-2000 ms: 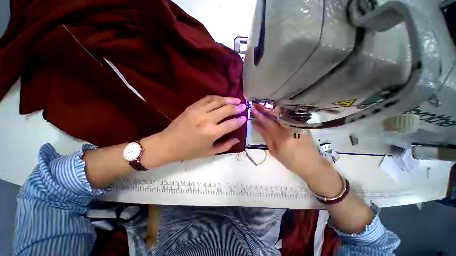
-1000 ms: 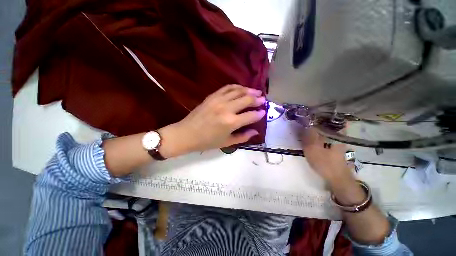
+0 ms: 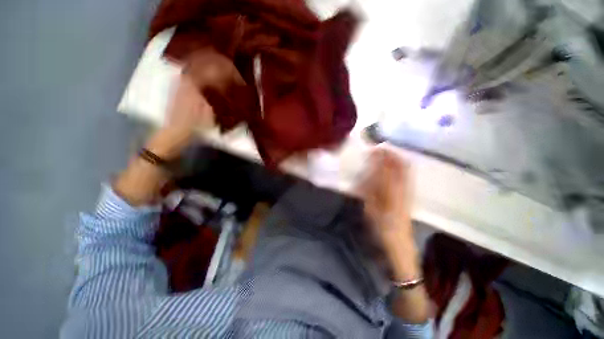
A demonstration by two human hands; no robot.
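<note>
The dark red garment piece (image 3: 298, 86) lies bunched on the left part of the white table, away from the needle area, with a thin white strip (image 3: 258, 83) on it. My left hand (image 3: 208, 79) is at the garment's left side, blurred, its fingers over the cloth; whether it grips is unclear. My right hand (image 3: 386, 179) is over the table's front edge, right of the garment and apart from it, too blurred to show its fingers. The sewing machine (image 3: 530, 73) stands at the right, with a bright violet-white light at the needle.
The white table's front edge (image 3: 490, 232) runs slanting down to the right. More dark red cloth hangs below the table at the left (image 3: 189, 248) and right (image 3: 463, 285) of my lap. Grey floor (image 3: 59, 106) shows at the far left.
The garment has moved left, away from the needle, and is more bunched. My left hand has moved to its left side. My right hand has left the machine for the table's front edge. The view has turned.
</note>
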